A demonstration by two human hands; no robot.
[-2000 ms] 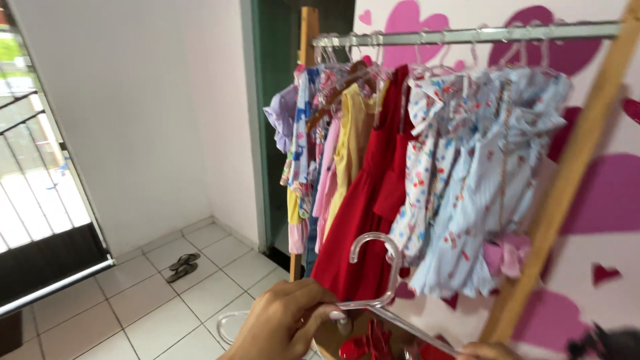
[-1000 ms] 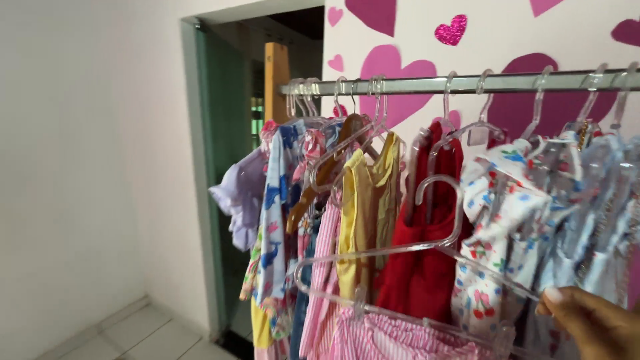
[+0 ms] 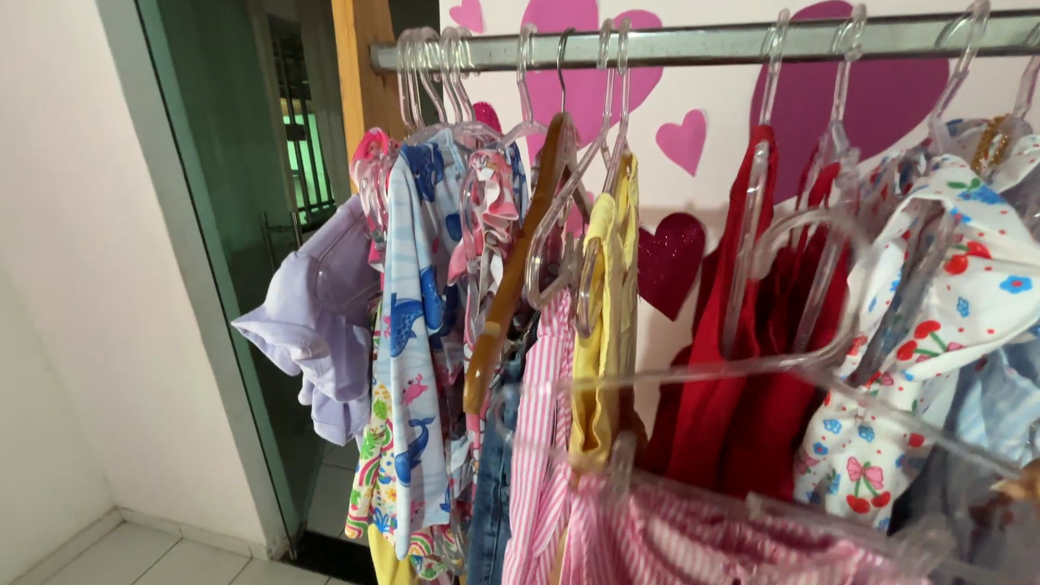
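A clear plastic hanger is in front of the rack, close to the camera, its hook upward. A pink-and-white striped garment with a gathered edge hangs from clips on its lower bar. Only blurred fingertips of my right hand show at the right edge, closed on the hanger's right end. My left hand is out of view. Behind the hanger, a red garment, a yellow garment and a cherry-print garment hang on the metal rail.
A wooden hanger hangs tilted among whale-print, lilac and other children's clothes. The rack's wooden post stands beside a glass door. Paper hearts decorate the wall behind.
The hanger was held in both hands over the floor-side area, lower down; now it is up before the hanging clothes. My left hand has left the view. The view has moved closer to the rack.
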